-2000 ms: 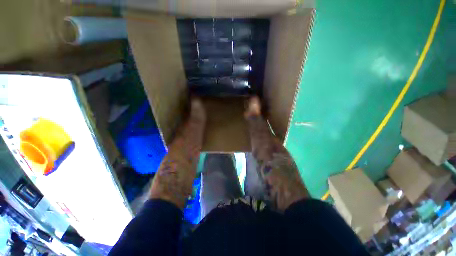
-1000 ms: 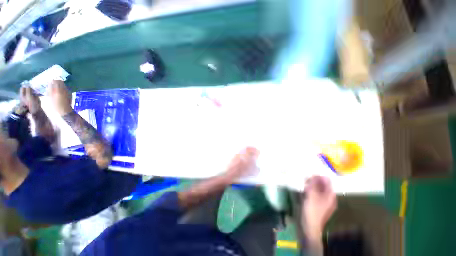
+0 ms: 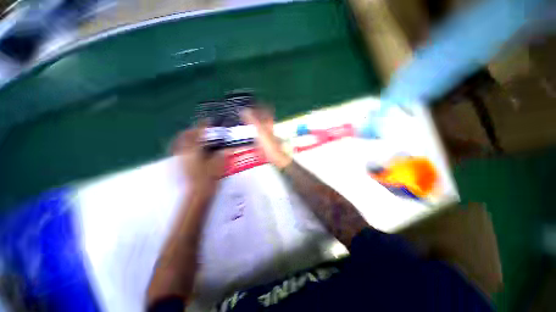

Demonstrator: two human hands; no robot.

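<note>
Black product boxes (image 3: 227,122) with white labels lie between my two hands, at the far edge of the white packing table (image 3: 146,207) beside the green conveyor belt (image 3: 140,79). The boxes are blurred, so I cannot count them. My left hand (image 3: 198,155) is at their left side and my right hand (image 3: 266,135) at their right side. Both hands touch the boxes and hold them between them. The fingertips are blurred.
An orange-yellow tape dispenser (image 3: 409,177) lies on the table's right end. Red stickers (image 3: 332,134) show on the table top. A blue printed sheet (image 3: 46,250) covers the left end. A pale blue label strip (image 3: 463,52) hangs at upper right. Brown cardboard (image 3: 466,241) stands at lower right.
My view has turned from the shipping carton to the table. Both hands have left the carton, passed over the table's near side, and reached the belt side, where they now hold black boxes.
</note>
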